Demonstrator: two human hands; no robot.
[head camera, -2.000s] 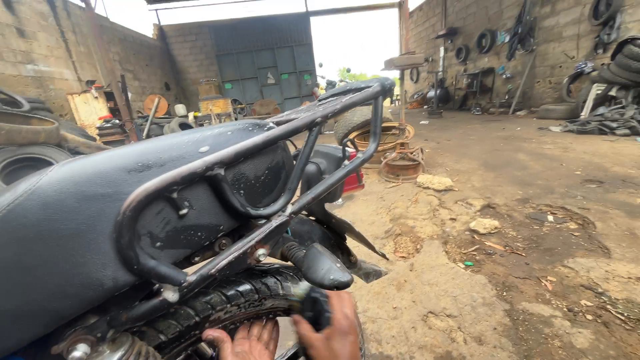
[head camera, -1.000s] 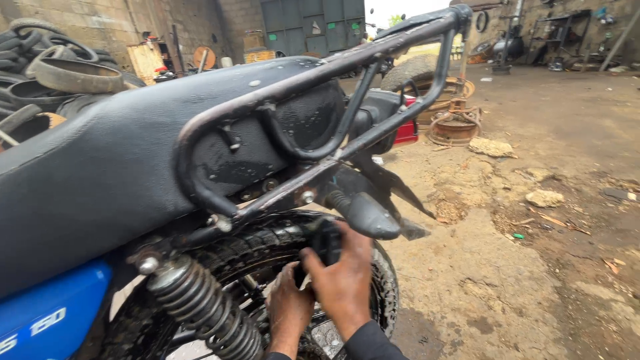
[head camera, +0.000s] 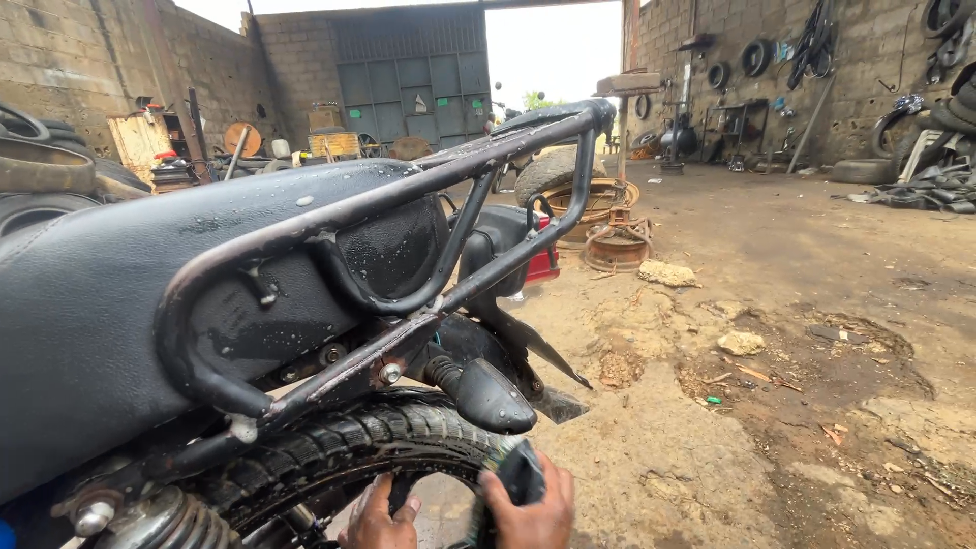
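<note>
A motorcycle's wet rear tyre (head camera: 366, 438) shows below the black seat (head camera: 114, 305) and the tubular metal grab rail (head camera: 457, 293). My right hand (head camera: 534, 507) grips a dark-backed brush (head camera: 522, 473), its bristles against or close beside the tyre's right side, under the turn signal (head camera: 496, 398). To the left of it, my left hand (head camera: 383, 518) has its thumb and fingers around a dark part of the wheel, seemingly a spoke or the rim; the lower part of this hand is cut off by the frame. Whitish foam spots dot the seat and rail.
A coil-spring shock absorber (head camera: 171, 522) is at the lower left. Behind the motorcycle are rusty wheel rims (head camera: 616, 248) and a stone (head camera: 667, 273) on the rough ground; another stone (head camera: 741, 343) lies nearer. Old tyres (head camera: 46, 164) are piled at the left.
The brush and my right hand have moved along the tyre, now showing bristles beside its outer edge. The view has shifted, and the blue side panel seen one second ago is mostly out of frame.
</note>
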